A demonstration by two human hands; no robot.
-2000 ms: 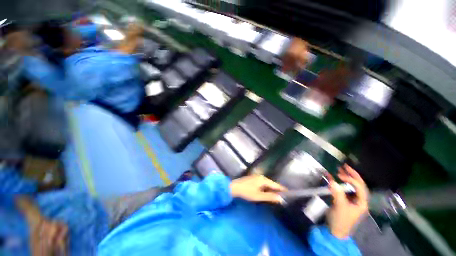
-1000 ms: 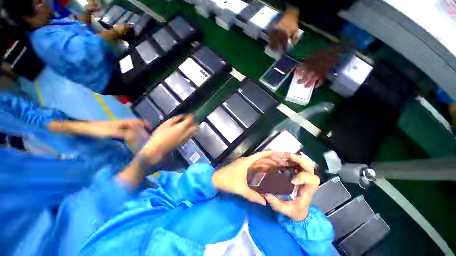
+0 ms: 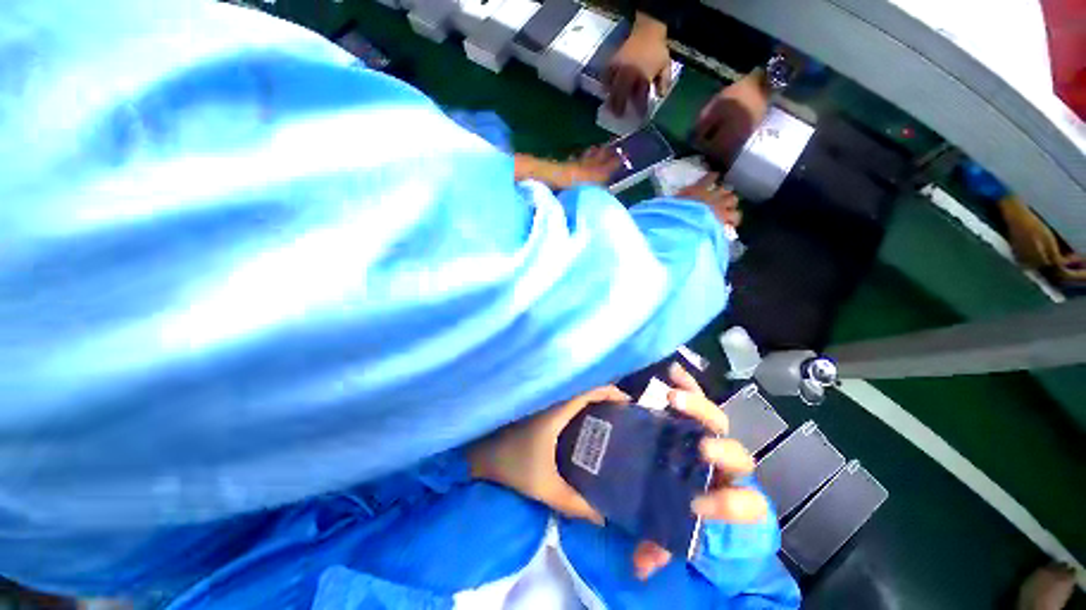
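Observation:
A dark smartphone (image 3: 649,477) is held low in front of my chest, tilted, with a small pale label near its left end. My left hand (image 3: 536,462) grips its left end; the wrist is partly covered by another person's blue sleeve. My right hand (image 3: 729,471) holds its right end, fingers along the edge. A small white piece (image 3: 654,394) shows just behind the phone. Several dark phones (image 3: 800,467) lie side by side on the dark bench to the right.
Another person's large blue sleeve (image 3: 393,274) reaches across the left and middle, hiding what lies below. Other people's hands (image 3: 638,69) handle phones and white boxes (image 3: 774,153) at the back. A metal post (image 3: 965,343) slants in at right, beside a metallic-topped cylinder (image 3: 800,374).
The neighbouring person has leaned across, arm over the trays at left. The phone in my hands now shows a dark side with a pale label. The view has shifted slightly.

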